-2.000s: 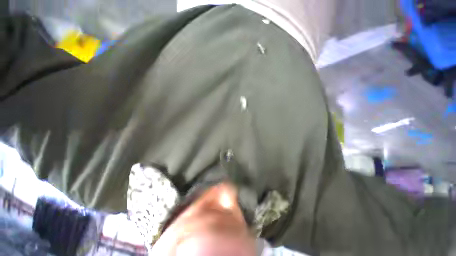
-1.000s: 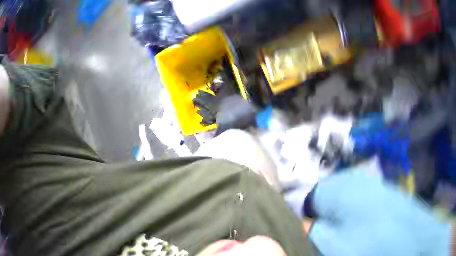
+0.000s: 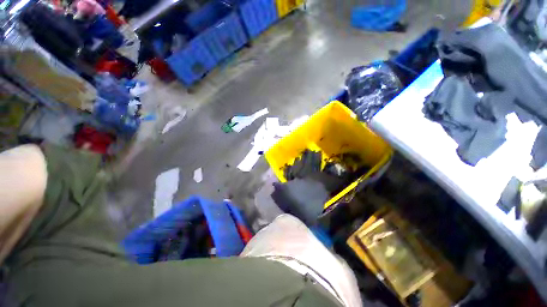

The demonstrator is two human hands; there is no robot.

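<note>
Neither of my hands shows. A bare piece of my arm comes out of an olive sleeve at the left edge, its hand out of the picture. A yellow crate [image 3: 373, 137] with dark fabric pieces inside stands on the floor in front of me. A dark grey piece [image 3: 303, 196] hangs at its near corner. A blue crate [image 3: 225, 228] with dark contents stands nearer, beside my pale-clad knee. A white table [image 3: 414, 141] is at the right, with crumpled dark grey fabric pieces [image 3: 468, 120] on it.
White scraps [image 3: 166, 189] lie on the floor. A cardboard box [image 3: 393, 255] is under the table. A black plastic bag [image 3: 373, 90] is behind the yellow crate. Blue bins [image 3: 210, 53] stand farther back, and a blue bag [image 3: 379, 15] lies on the floor.
The view has swung up and outward from my shirt to the floor and table. The hand parts and light blue sheet seen earlier are out of view.
</note>
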